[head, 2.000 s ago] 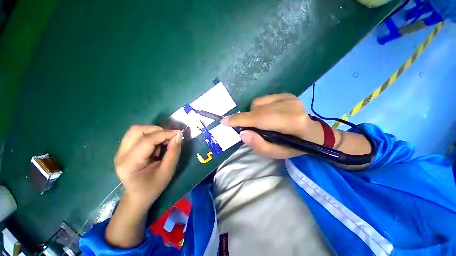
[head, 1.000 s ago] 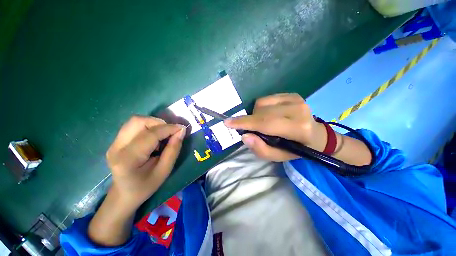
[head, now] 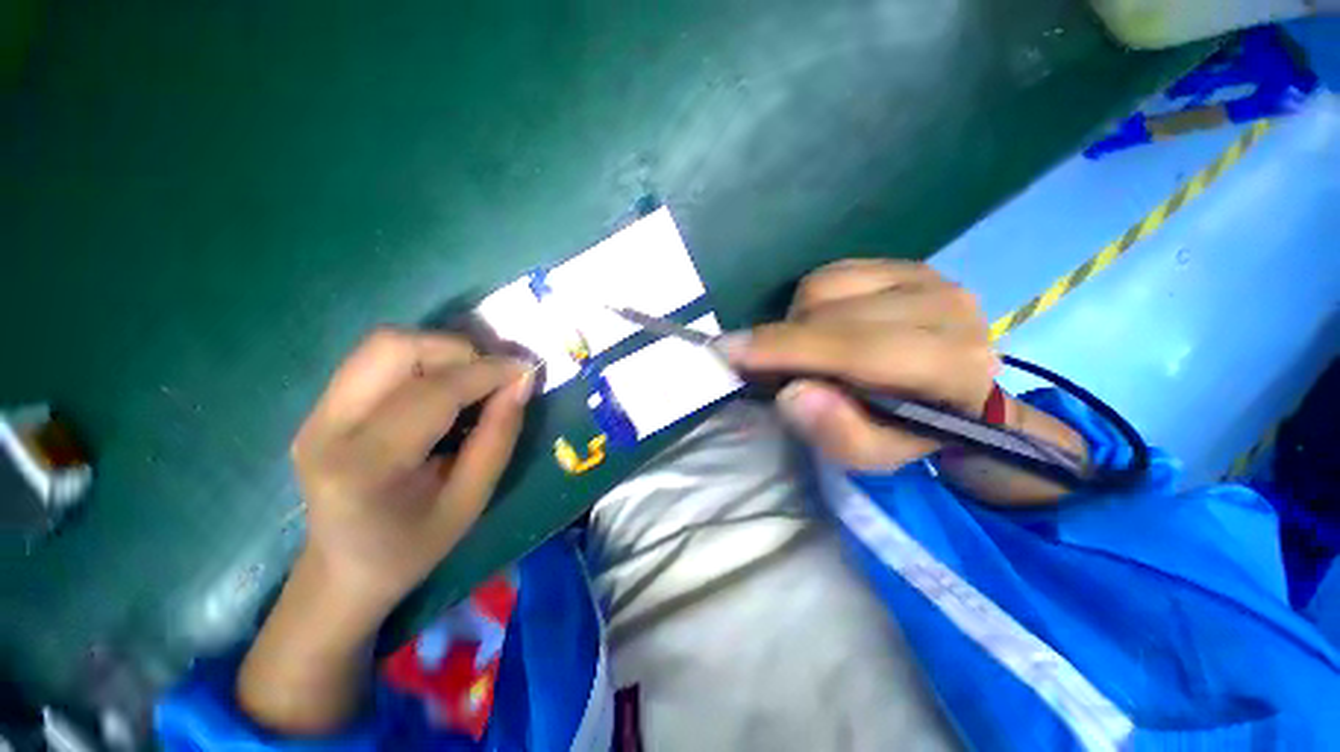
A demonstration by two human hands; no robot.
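Two white panels lie side by side on the dark green bench, the upper one and the lower one. A blue circuit board runs along the left edge of the lower panel, with an orange-yellow flex cable hooked out beside it. My right hand holds a black soldering iron; its thin tip points left over the upper panel. My left hand is at the panel's left corner, thumb and forefinger pinched together. The solder wire seen there earlier is too blurred to make out.
A small box-like stack is at the left edge of view. A pale container is at the top right. The bench edge runs diagonally, with blue floor and yellow-black tape beyond. Blurred equipment is at lower left.
My right hand and the iron have moved right, drawing the tip away from the blue strip on the upper panel. My left hand stays pinched near the panel corner. The view has shifted slightly.
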